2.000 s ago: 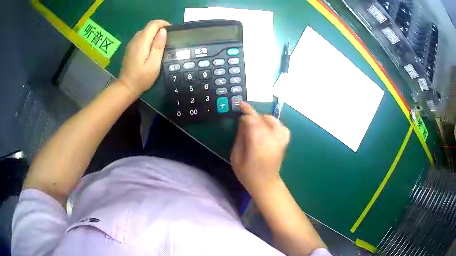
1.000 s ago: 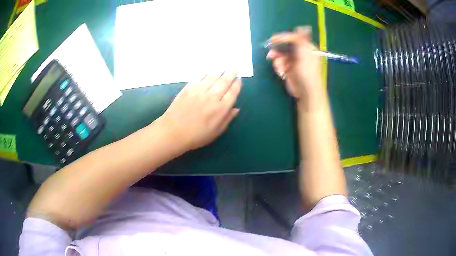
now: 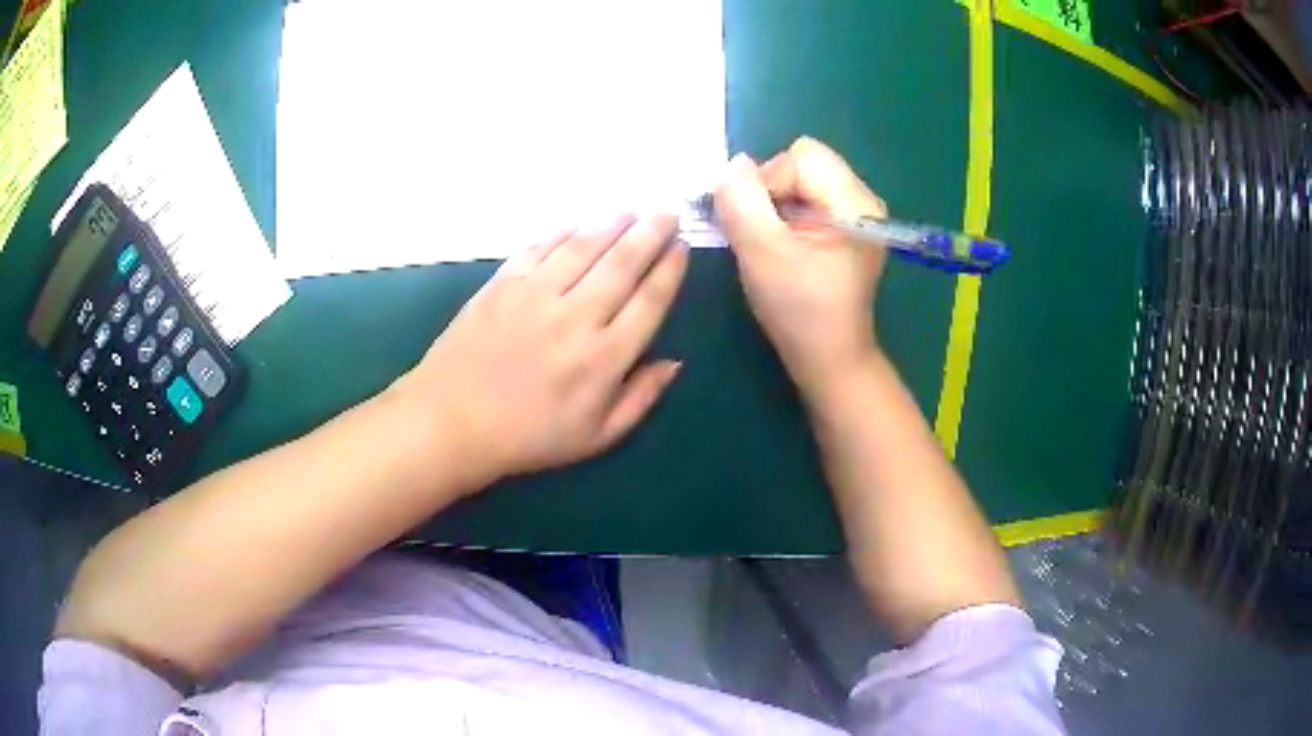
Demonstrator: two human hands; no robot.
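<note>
A large white record sheet (image 3: 489,115), washed out to blank white, lies flat on the green table. My left hand (image 3: 554,338) rests flat on the sheet's lower edge, fingers extended, gripping nothing. My right hand (image 3: 806,252) holds a clear gel pen (image 3: 921,240) with a blue cap end pointing right; its tip is at the sheet's lower right corner. The black calculator (image 3: 130,338) lies at the left, showing digits on its grey display, and partly covers a smaller white slip (image 3: 194,201) with print on it.
Yellow slips (image 3: 29,115) lie at the upper left edge. A green label (image 3: 1058,15) is at the top right, beside yellow tape (image 3: 976,187). Stacked clear plastic trays (image 3: 1223,345) stand at the right. The table's front edge (image 3: 648,551) runs below my hands.
The calculator was let go and now lies at the left. My left hand moved onto the large sheet. My right hand took the pen and brought its tip to the sheet's corner.
</note>
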